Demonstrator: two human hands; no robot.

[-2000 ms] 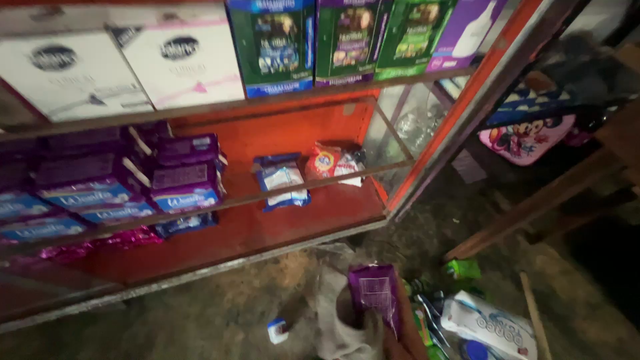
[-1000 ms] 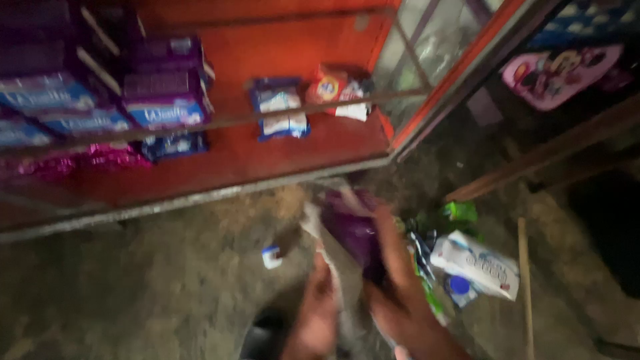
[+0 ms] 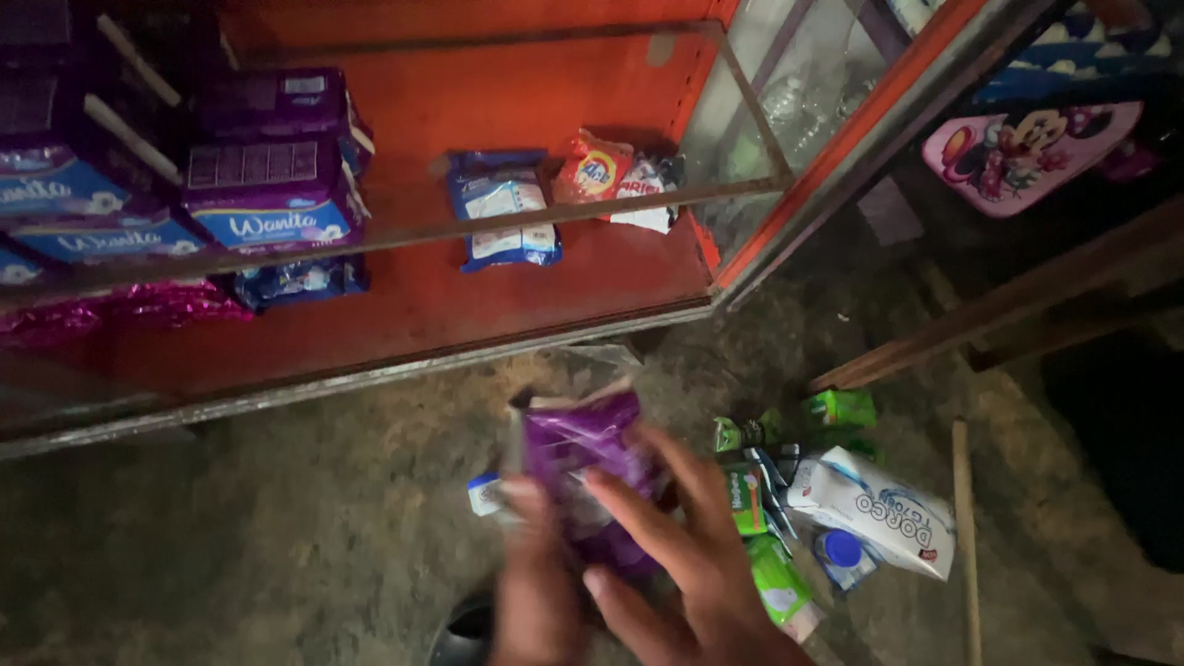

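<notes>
A purple plastic-wrapped pack [image 3: 587, 435] is held above the floor at the lower middle, with a greyish cloth partly showing at its left edge. My left hand [image 3: 536, 573], blurred, grips the pack's lower left side. My right hand [image 3: 684, 546] lies over its right side, fingers spread across the wrapper; whether it grips or only touches cannot be told. Behind, purple and blue Wanita packs [image 3: 268, 194] are stacked on the red cabinet's lower shelf. A blue and white packet [image 3: 507, 208] lies there too, left of a red Ace packet [image 3: 592, 168] and an Ariel packet [image 3: 647, 194].
The cabinet's metal bottom edge [image 3: 370, 375] crosses the view. On the floor at right lie a white Dorco pack [image 3: 874, 509], green packs [image 3: 777, 578], a blue-capped container [image 3: 842, 550] and a wooden stick [image 3: 965, 546]. A small blue-lidded container [image 3: 484, 493] stands left of the pack.
My left hand, not discernible two seconds ago, has come to the purple pack. My right hand's fingers have spread over the wrapper. The view has tilted down from the upper shelf.
</notes>
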